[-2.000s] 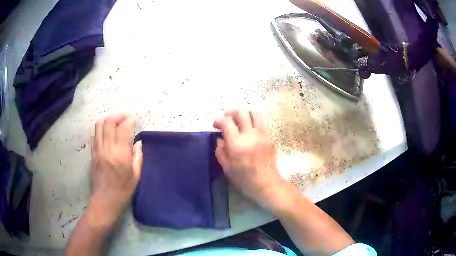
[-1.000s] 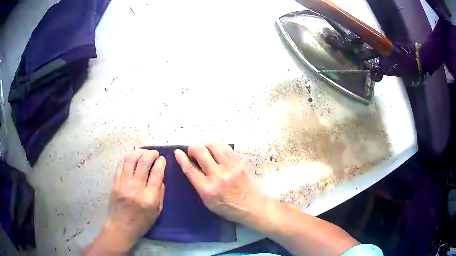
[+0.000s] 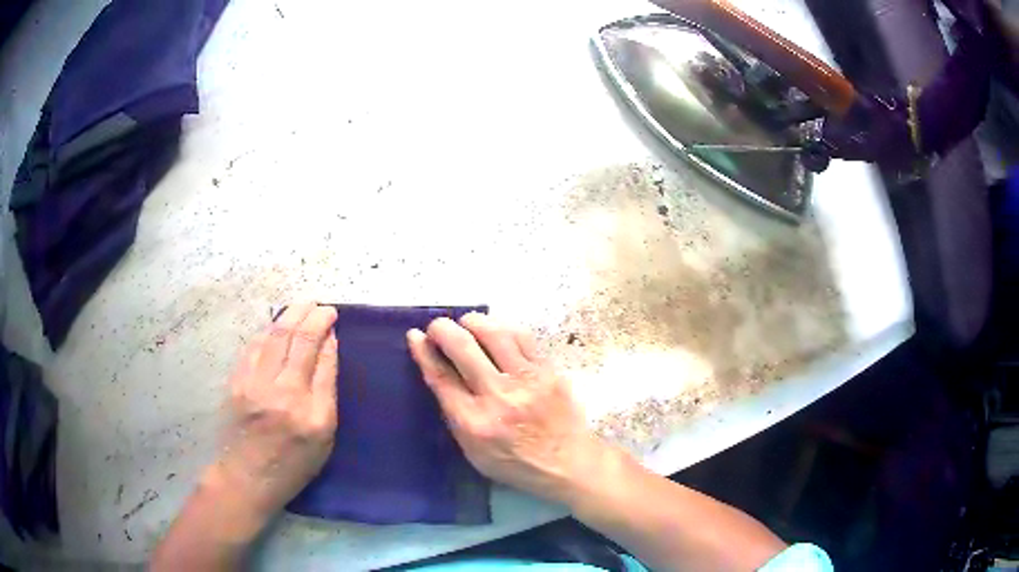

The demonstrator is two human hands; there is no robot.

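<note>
A navy-purple garment piece (image 3: 386, 436) lies face up on the white pressing table near its front edge. My left hand (image 3: 279, 402) rests on its left side, fingertips at the top left corner. My right hand (image 3: 508, 408) lies on its right side, fingertips just below the top edge, fingers bent. The hands press on the piece from above and cover both its side edges in part. A grey strip shows faintly at the lower right of the piece. Whether the fingers pinch the cloth is hard to tell.
An iron (image 3: 710, 106) with an orange-brown handle (image 3: 782, 56) rests at the upper right, its wrapped hose (image 3: 944, 129) running right. A larger pile of pieces (image 3: 112, 145) lies upper left, a smaller dark pile (image 3: 28, 447) lower left. The table cover (image 3: 715, 302) is brown-stained near the iron.
Since two seconds ago, both hands have come inward from the piece's top corners onto its face. In the last second, my left hand has shifted outward to the left, baring more of the face.
</note>
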